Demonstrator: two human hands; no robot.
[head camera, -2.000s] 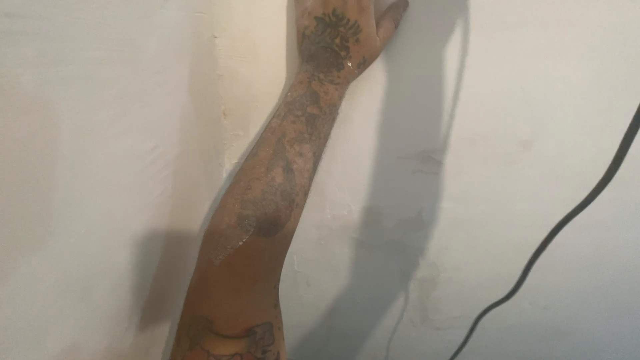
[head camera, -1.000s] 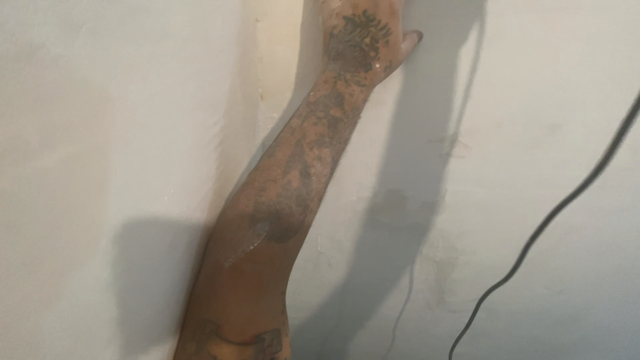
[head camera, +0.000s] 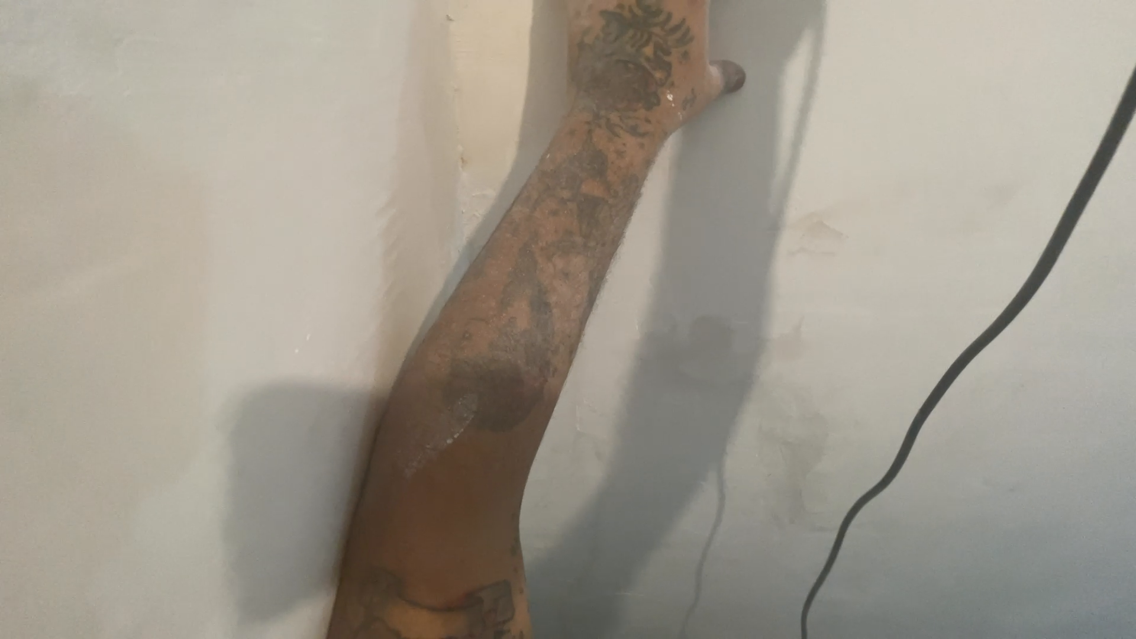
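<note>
My left arm, bare and tattooed, reaches up from the bottom of the head view along a pale, plastered wall. My left hand is at the top edge with its back towards me and its thumb pointing out to the right. The fingers lie beyond the frame, so whether they hold anything is hidden. Whitish smears mark the skin near the elbow and the wrist. My right hand is out of view.
A dark cable hangs in a curve on the right. Behind my forearm runs a vertical yellowish strip of wall. Shadows of the arm and of a thin cord fall on the wall, with a blocky shadow at lower left.
My left hand has shifted a little right and down in the view, and its thumb sits lower than two seconds ago. The dark cable appears slightly shifted too.
</note>
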